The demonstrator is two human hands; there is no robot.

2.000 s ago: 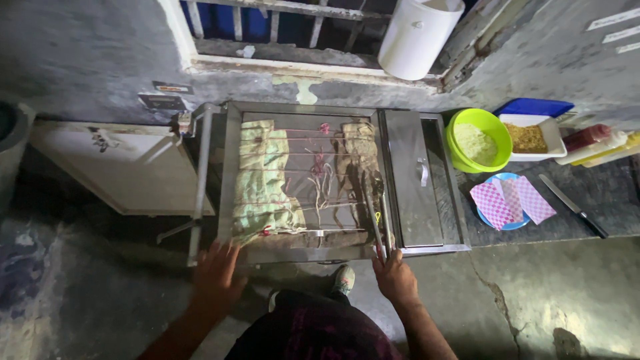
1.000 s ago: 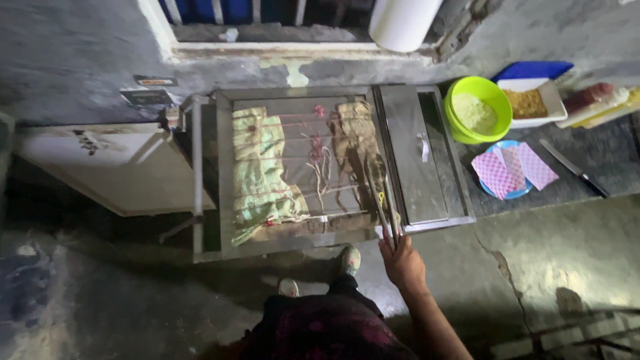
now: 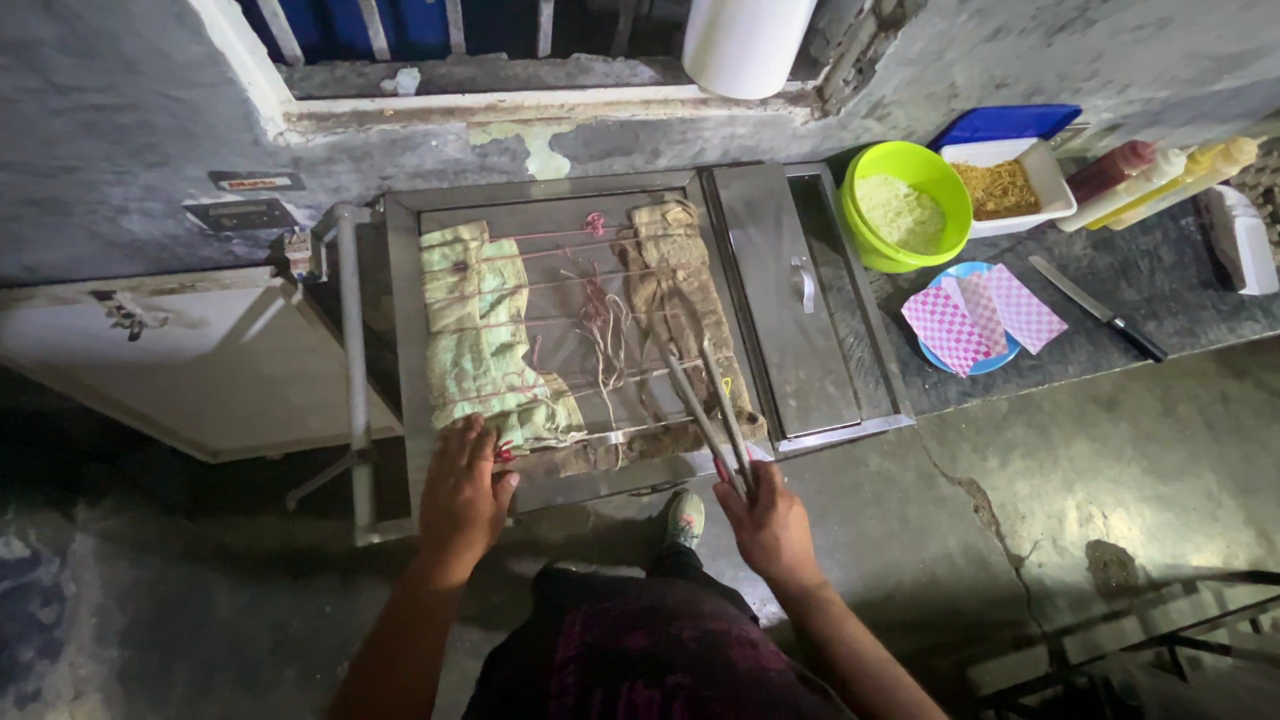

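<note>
My right hand [image 3: 768,515] grips metal tongs [image 3: 715,420], whose arms stand apart over a brown cloth [image 3: 682,290] on the right side of a metal cart top [image 3: 405,330]. The fingers of my left hand [image 3: 468,490] are spread at the cart's near edge, at the lower end of a pale green cloth [image 3: 475,330]; nothing shows in that hand. Reddish cords [image 3: 560,320] run across the cart top and over both cloths. Between the cloths lies a bunch of pink and white strings [image 3: 605,330]. Whether the tongs touch the brown cloth is unclear.
Right of the cart top is a metal lid [image 3: 785,300]. On the dark counter stand a green bowl [image 3: 905,205], a white container of shredded food [image 3: 1060,205], sauce bottles [image 3: 1110,172], a blue plate [image 3: 970,368] with checkered papers and a knife [image 3: 1100,308]. A metal rail [image 3: 355,370] borders the left.
My left hand, out of view one second ago, is back at the cart's near left edge. My right hand still holds the tongs near the brown cloth.
</note>
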